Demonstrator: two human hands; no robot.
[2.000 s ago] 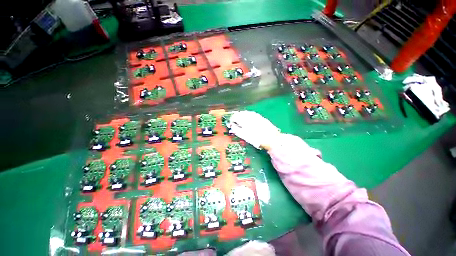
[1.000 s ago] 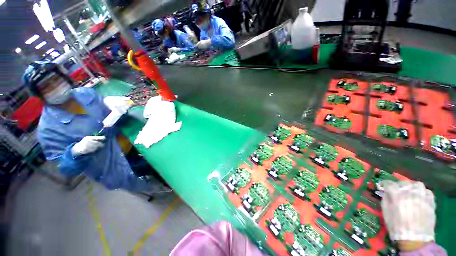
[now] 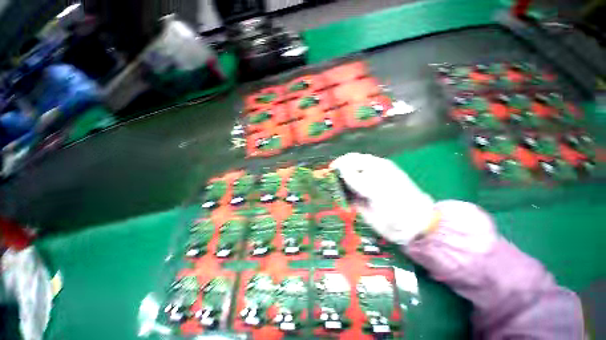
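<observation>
The near blister tray (image 3: 408,285) holds rows of green circuit boards (image 3: 260,290) over a red-orange backing. My right hand (image 3: 389,196), in a white glove, is at the tray's upper right corner. Its fingertips are at a green board (image 3: 325,188) there. Blur and the glove hide whether the fingers grip it or only touch it. A dark part shows under the palm. My left hand is out of the picture. The whole view is blurred.
A second tray (image 3: 332,96) behind has boards and bare red pockets. A third tray (image 3: 525,119) at the right holds several boards. A white cloth (image 3: 26,289) lies at the left edge. A white bottle (image 3: 181,46) and a black fixture (image 3: 262,50) stand behind.
The view swung left towards a seated worker one second ago and has now swung back over the trays. My right hand remains near the near tray's upper right corner. A pink sleeve at the bottom has left view.
</observation>
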